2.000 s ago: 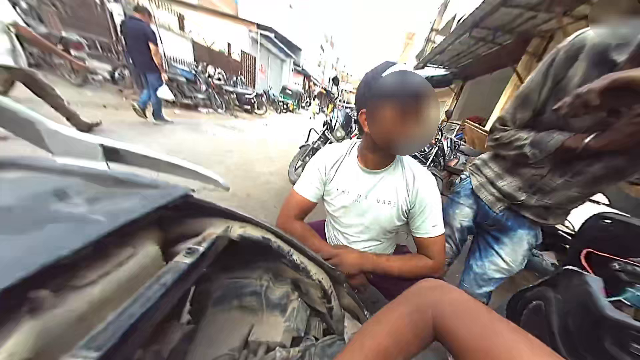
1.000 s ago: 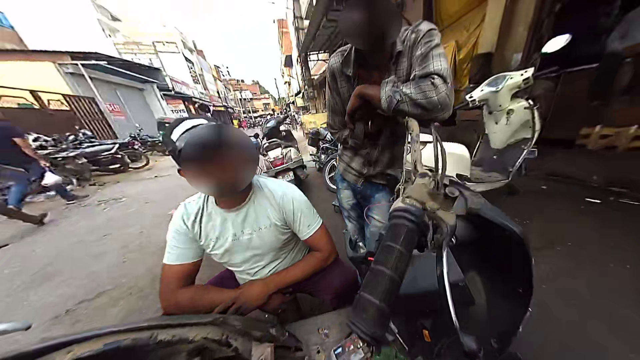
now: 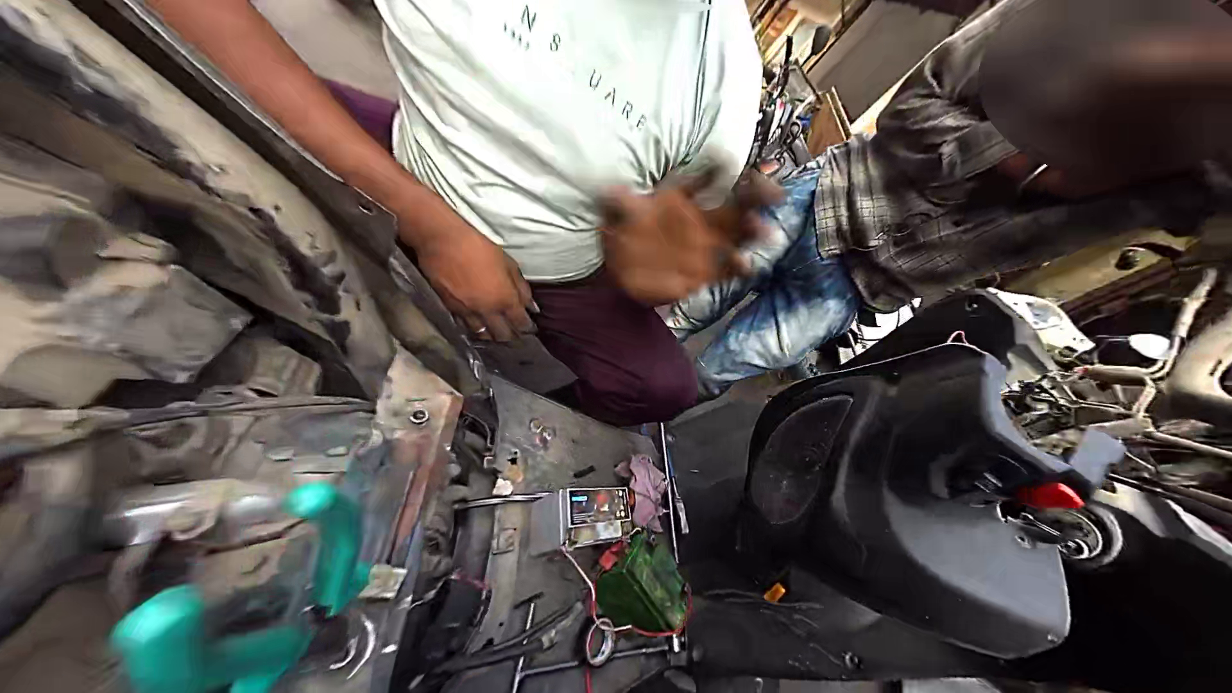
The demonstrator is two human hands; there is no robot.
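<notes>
Neither my left hand nor my right hand is in view. Below the middle, a small boxed battery with a printed face lies on the scooter's floorboard. A pink cloth lies beside it. Just below sits a dark green block-shaped object, with thin red wires around it and a ring-shaped item at its left. A black scooter body panel with a red part fills the right. At the lower left, a blurred teal object shows over dusty exposed parts.
A co-worker in a pale T-shirt crouches opposite, one hand low beside the bodywork, the other blurred before the shirt. Another person in a checked shirt stands at the right. Exposed pipes and cables lie beyond the panel.
The view has swung down onto the floorboard. The co-worker's hands, together near the knees before, are now apart, with one raised before the shirt.
</notes>
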